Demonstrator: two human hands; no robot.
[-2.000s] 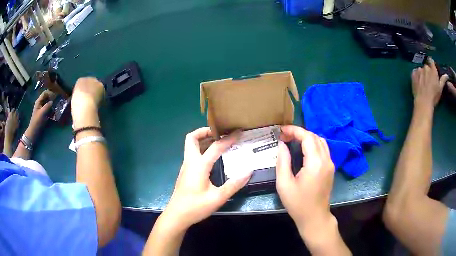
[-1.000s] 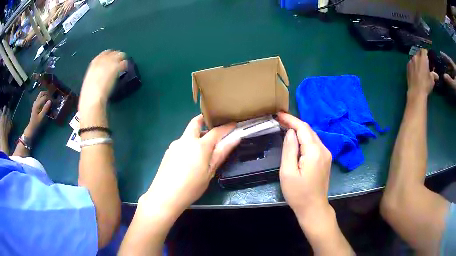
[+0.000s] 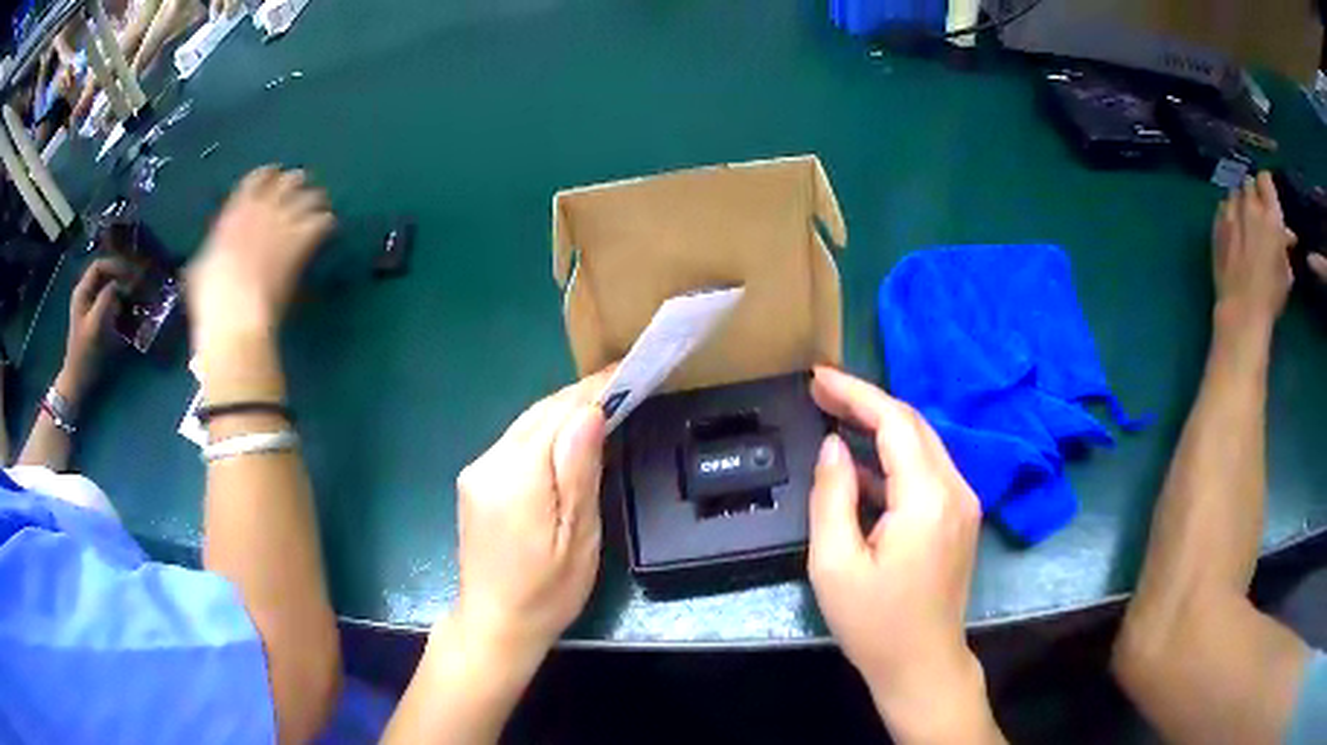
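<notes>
The gift box stands open on the table in front of me, its brown kraft lid raised at the back. Inside is the black insert tray, with a small black device with a pale logo and round button seated in its cut-out. My left hand pinches the white folded leaflet, tilted up over the box's left side. My right hand holds the right side of the box, thumb and fingers at its edge.
A crumpled blue cloth lies right of the box. At left, a person in a blue shirt reaches towards a small black item. Black cartons lie far right by a large carton. Another person's arm is at right.
The leaflet has come up out of the box in my left hand, uncovering the tray and device. My right hand stays at the box's right side. The left neighbour's hand has moved.
</notes>
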